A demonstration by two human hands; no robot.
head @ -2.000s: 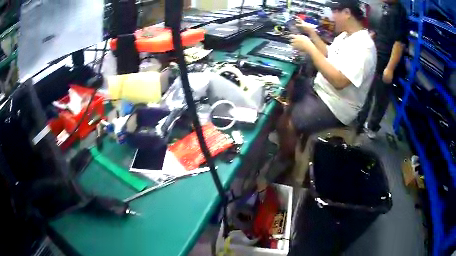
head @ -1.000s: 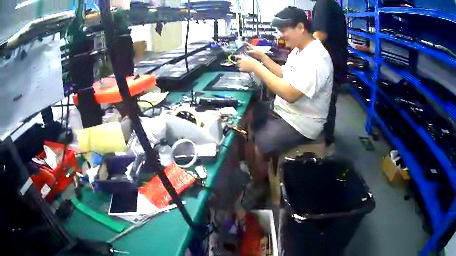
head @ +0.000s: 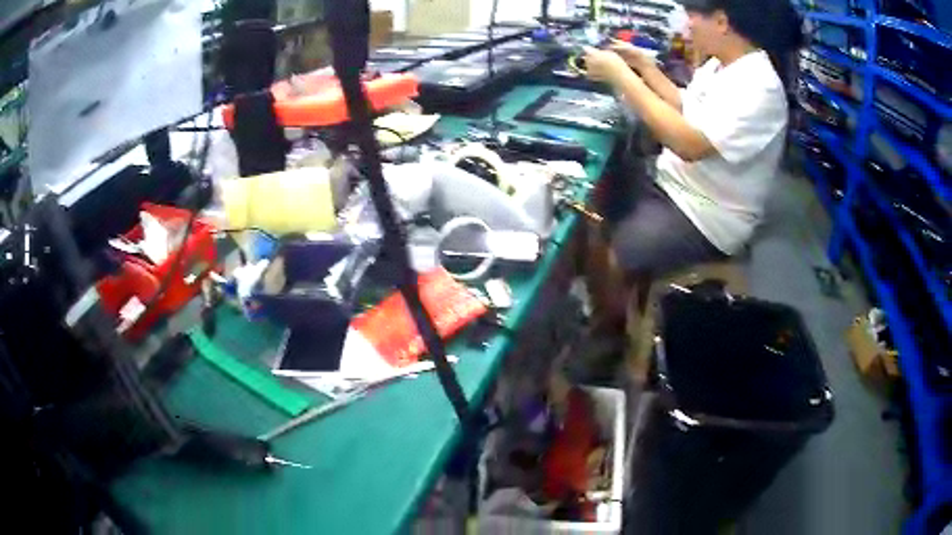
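Observation:
Neither of my hands is in the picture. Nearest in front of me is the green bench mat [head: 344, 449]. An electric screwdriver [head: 245, 451] lies at its near left, thin silver bit pointing right. A green strip [head: 248, 374] lies behind it. A thin silver rod [head: 313, 413] lies beside a dark flat square piece [head: 313, 348]. A red sheet [head: 444, 313] lies to the right, partly behind a hanging black strap. A white tape ring [head: 466, 249] and a yellowish roll [head: 280, 201] are farther back. A red parts bin [head: 157, 274] is at the left with a dark parts box [head: 313, 303] near it.
A seated person in a white shirt [head: 726, 115] holds something small at the far bench. A black waste bin [head: 741, 361] and white scrap box [head: 618, 449] stand on the floor, right of the bench. Blue shelving [head: 872, 199] lines the right. A black strap [head: 381, 199] hangs in front.
The view swung right and then back left. The seated person's hands stay raised. The standing person in dark clothes seen earlier no longer shows. The bench items look unmoved.

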